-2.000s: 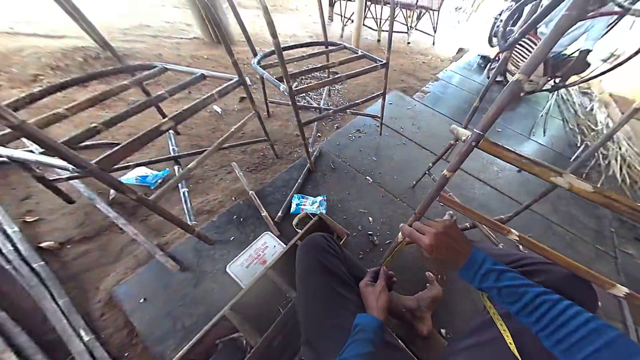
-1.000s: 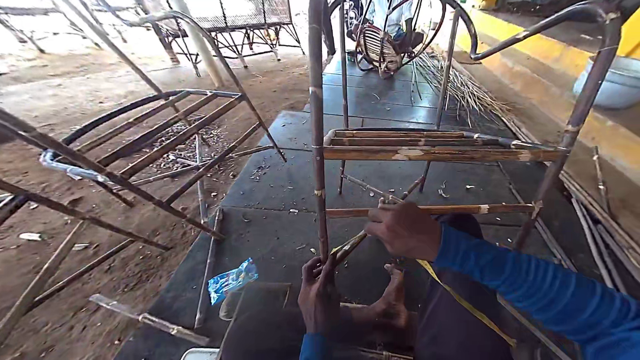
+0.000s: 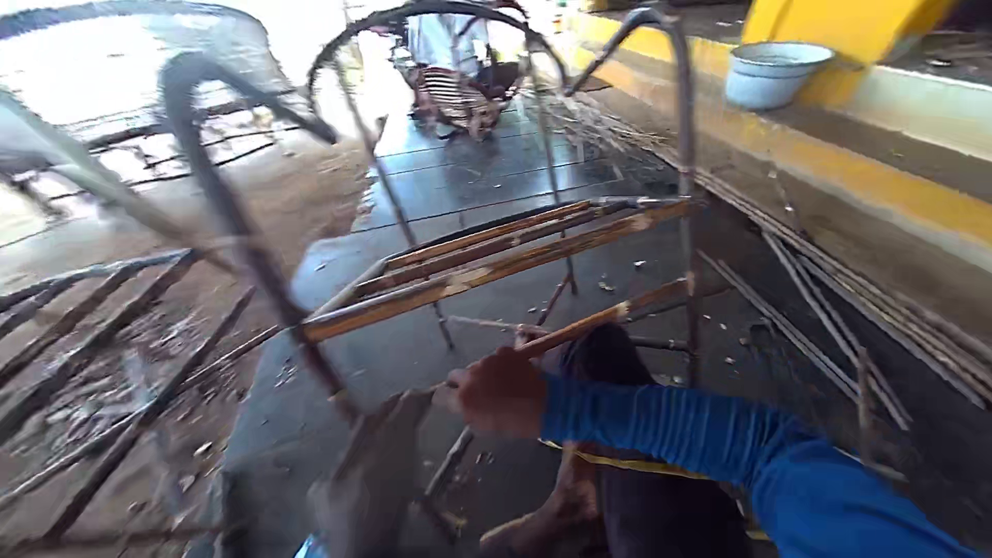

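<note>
A chair frame of brown sticks stands before me, with its slatted seat [image 3: 496, 271] across the middle of the view and a lower rail [image 3: 589, 322] beneath. Over the left part of that rail my right hand [image 3: 500, 391] is closed, its fingers partly hidden. My left hand [image 3: 376, 457] is a dark blur by the frame's lower left leg [image 3: 322, 368]; its fingers and anything in them cannot be made out. A yellow measuring tape [image 3: 651, 465] trails below my right forearm, over my leg.
Another slatted stick frame [image 3: 93, 333] stands at the left. Long sticks [image 3: 845, 287] lie on the dark floor along the yellow-edged step at the right, where a pale basin [image 3: 775, 74] rests. Further back are a striped woven object [image 3: 457, 97] and a person in light clothing [image 3: 449, 43].
The view has swung well to the right. Both hands were together at the leg's lower end a second ago; now they are apart, the left one blurred.
</note>
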